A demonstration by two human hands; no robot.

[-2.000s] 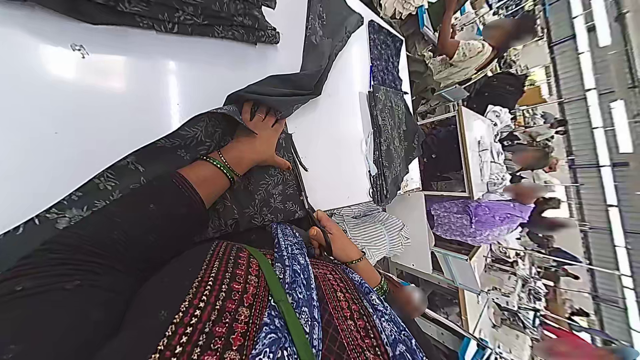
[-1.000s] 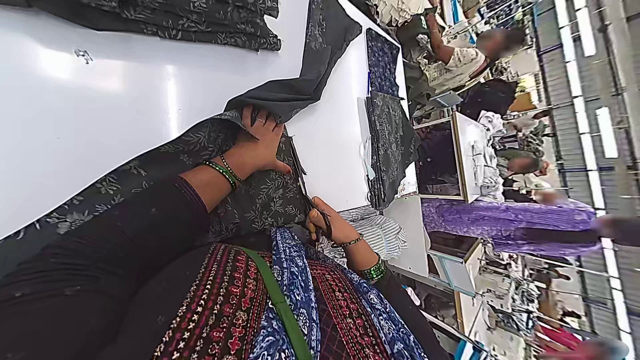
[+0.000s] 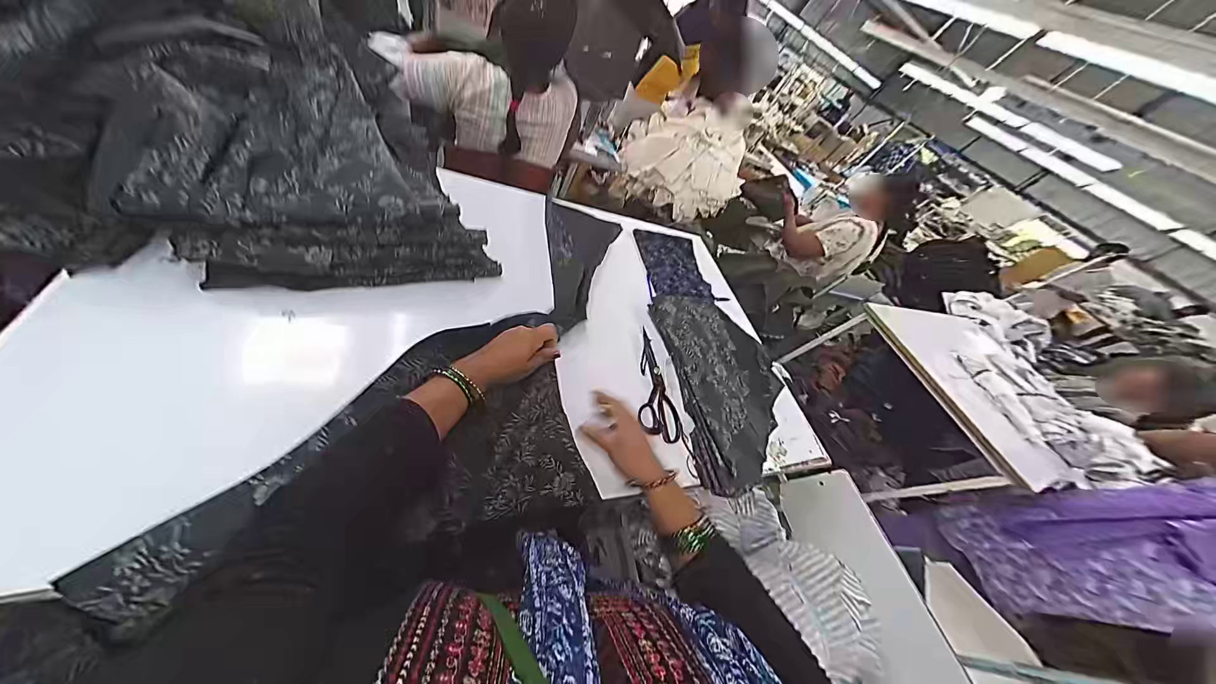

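My left hand (image 3: 513,356) pinches the upper edge of a dark floral-printed fabric (image 3: 508,446) that lies along the near side of the white table and hangs toward my lap. My right hand (image 3: 622,439) is blurred, with its fingers apart and nothing seen in them, over the white tabletop. Just right of it lie black-handled fabric scissors (image 3: 657,404), blades pointing away from me. Beside the scissors is a stack of dark floral cut pieces (image 3: 717,389), with a navy patterned piece (image 3: 676,266) beyond it. A plain dark strip of cloth (image 3: 578,252) runs to the far edge.
A large pile of dark floral fabric (image 3: 285,171) covers the table's far left. Striped pale cloth (image 3: 798,579) bunches at the near right edge. Past the white table (image 3: 190,380), a co-worker (image 3: 836,237) sits at the right, another person (image 3: 484,95) is at the far side, and white garments lie on a side table (image 3: 950,380).
My right hand has let go of the scissors, which now lie on the table, and moved away from the fabric's edge. My left hand now pinches the cloth instead of pressing flat. The view has swung.
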